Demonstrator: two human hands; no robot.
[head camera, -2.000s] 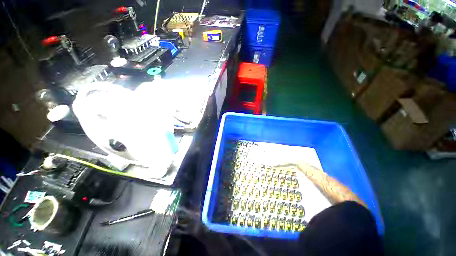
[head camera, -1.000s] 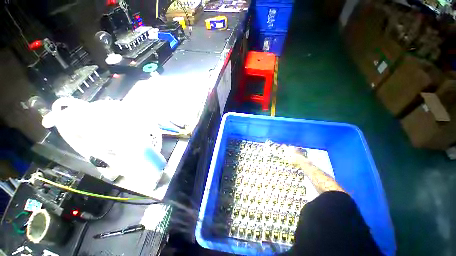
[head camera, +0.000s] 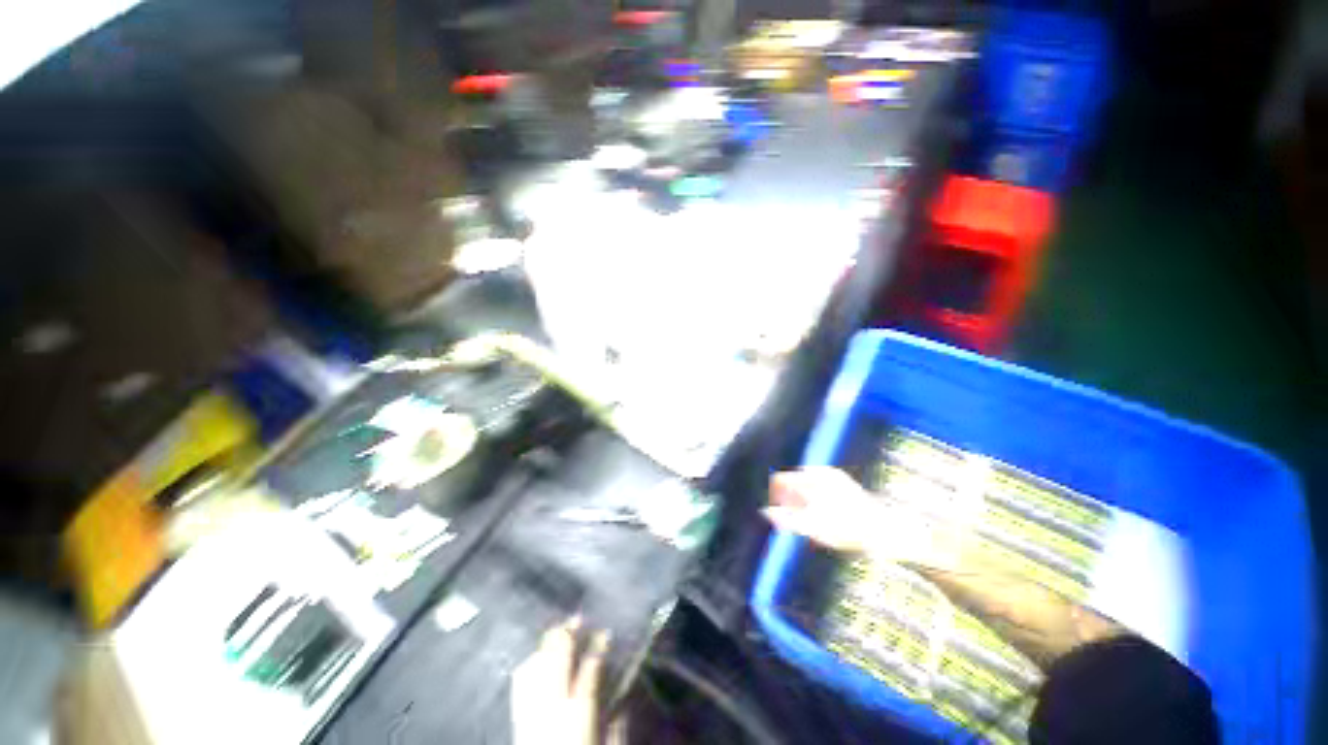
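Observation:
The blue plastic tote (head camera: 1238, 451) stands at the right and holds rows of small yellow-and-dark boards (head camera: 932, 648), with part of a white liner sheet (head camera: 1143, 582) showing. My right hand (head camera: 838, 512) is above the tote's left rim, its forearm reaching over the boards. The hand is blurred; whether it holds anything cannot be told. My left hand (head camera: 561, 684) is at the bottom edge over the black bench top (head camera: 495, 640), cut off and blurred, with fingers pointing up; no held thing can be made out.
A pale round tub or tape roll (head camera: 430, 444) is on the bench. A white sheet (head camera: 175, 655) with a framed device (head camera: 299, 633) lies at left. A very bright white housing (head camera: 670, 306) stands behind. A red stool (head camera: 990, 218) is beyond the tote.
The view has swung left, so the tote sits further right. My right hand has moved from over the boards to the tote's left rim. My left hand has come into view.

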